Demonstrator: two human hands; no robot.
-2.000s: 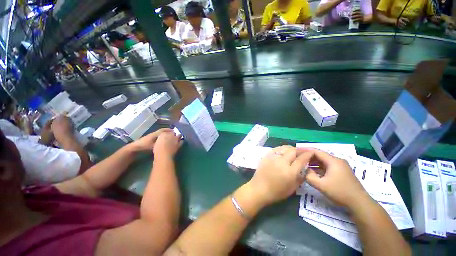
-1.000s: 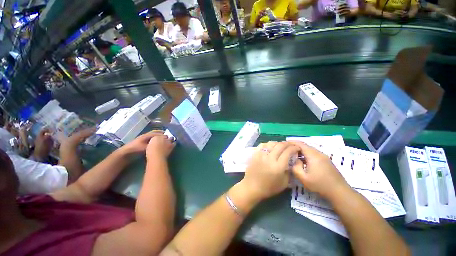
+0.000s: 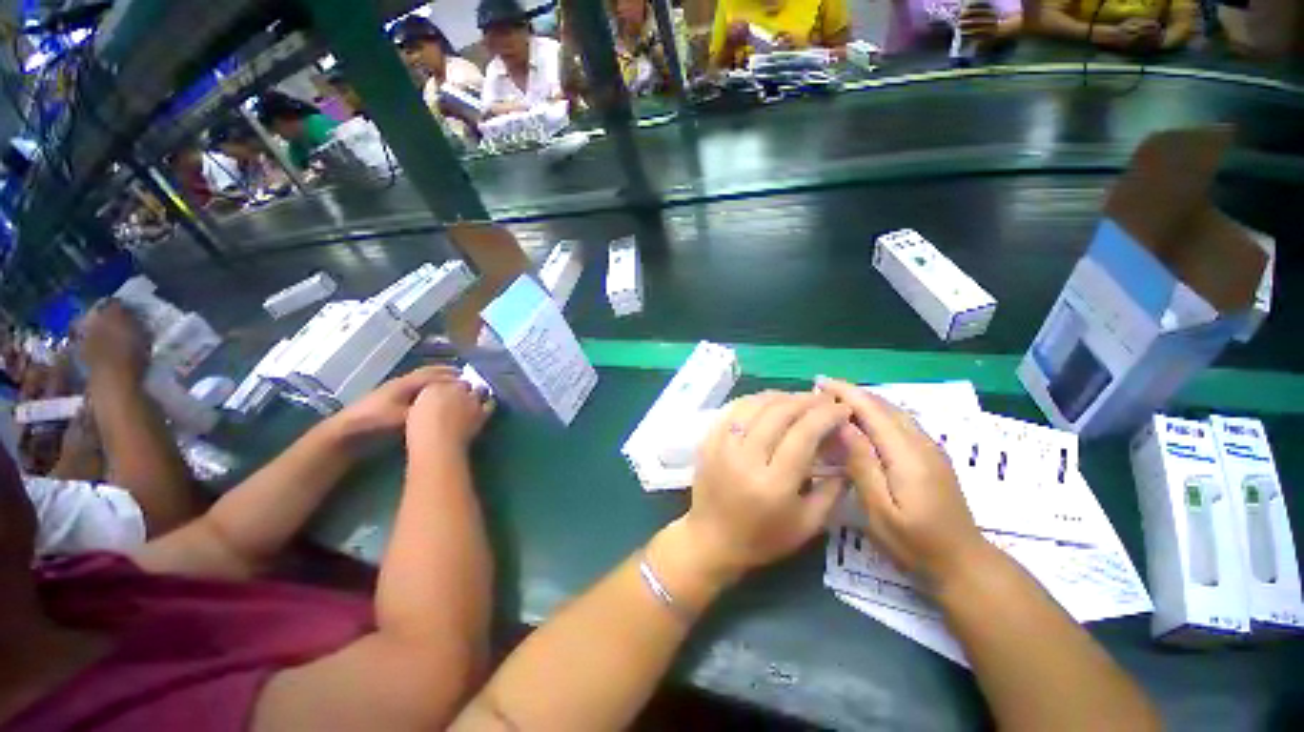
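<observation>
My left hand (image 3: 765, 472) and my right hand (image 3: 908, 486) meet in front of me, fingers curled around a small pale item (image 3: 831, 465) that they mostly hide. I cannot tell what it is. A white unit carton (image 3: 689, 408) lies just left of my left hand, its near end close to my knuckles. Printed leaflets (image 3: 1058, 522) lie in a loose pile under and beside my right hand.
Two unit cartons (image 3: 1190, 529) stand side by side at right. An open larger carton (image 3: 1130, 336) stands behind them; another (image 3: 536, 350) stands at the left neighbour's hands. Loose cartons (image 3: 932, 283) lie on the dark belt beyond the green strip (image 3: 801, 365). People sit opposite.
My hands have shifted slightly, and the fingers of my right hand have straightened and point upward. The view has shifted a little. A far-left neighbour's arm has moved.
</observation>
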